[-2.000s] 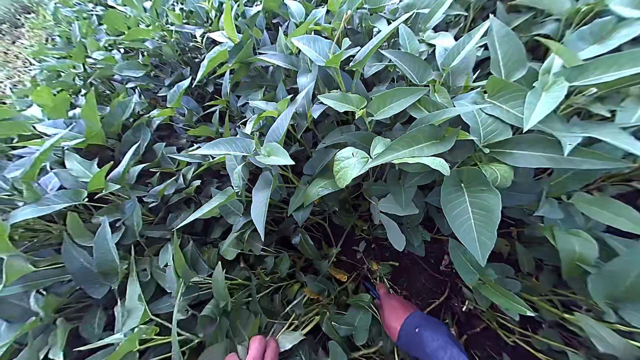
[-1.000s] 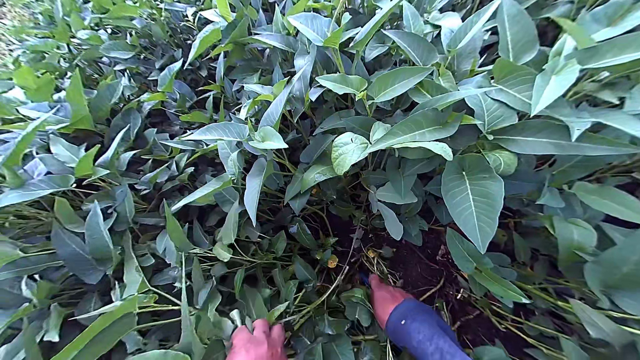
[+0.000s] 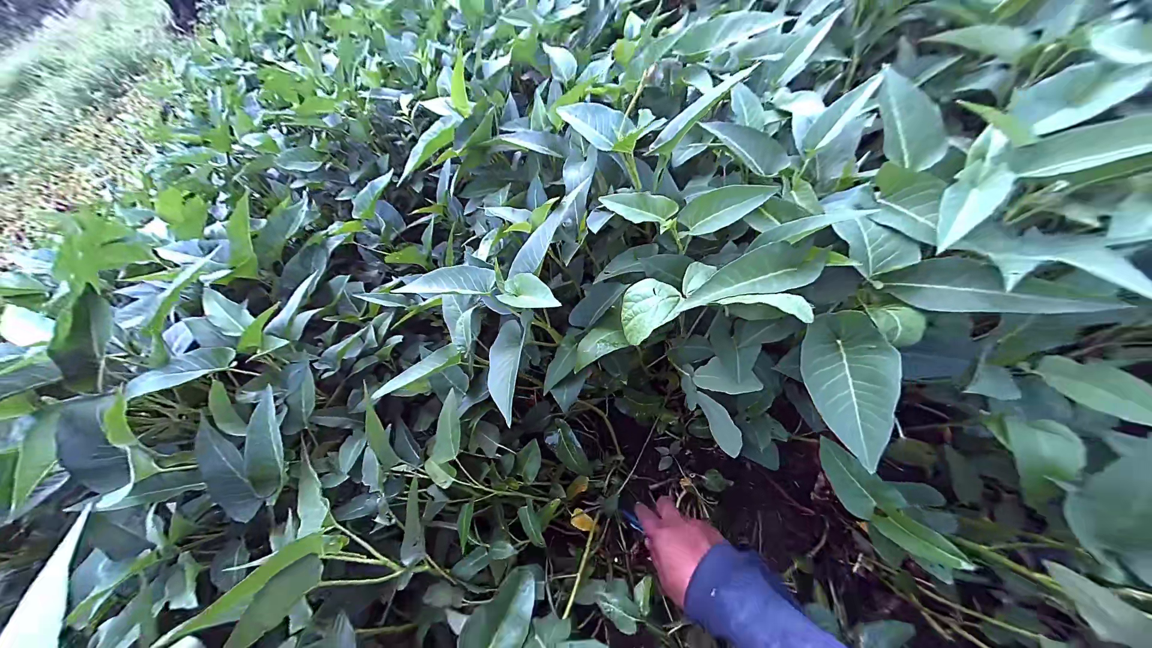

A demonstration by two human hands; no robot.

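My right hand (image 3: 677, 551), in a blue sleeve, is at the lower middle, low among the stems beside dark soil. Its fingers are closed around a small blue object (image 3: 633, 519), mostly hidden; what it is I cannot tell. Yellowed leaves (image 3: 582, 520) lie just left of the fingertips. Leafy green plants with long pointed leaves, water spinach by their look, surround the hand; one broad leaf (image 3: 850, 382) hangs above and to the right of it. My left hand is out of view.
Dense foliage (image 3: 450, 281) fills most of the view. Bare dark soil (image 3: 774, 504) with thin stems shows right of the hand. Long stems (image 3: 1008, 560) cross the lower right. A lighter grassy strip (image 3: 81, 117) runs along the upper left.
My left hand, seen at the bottom edge among the leaves in both earlier frames, has gone from view. My right hand stays low near the yellowed leaves.
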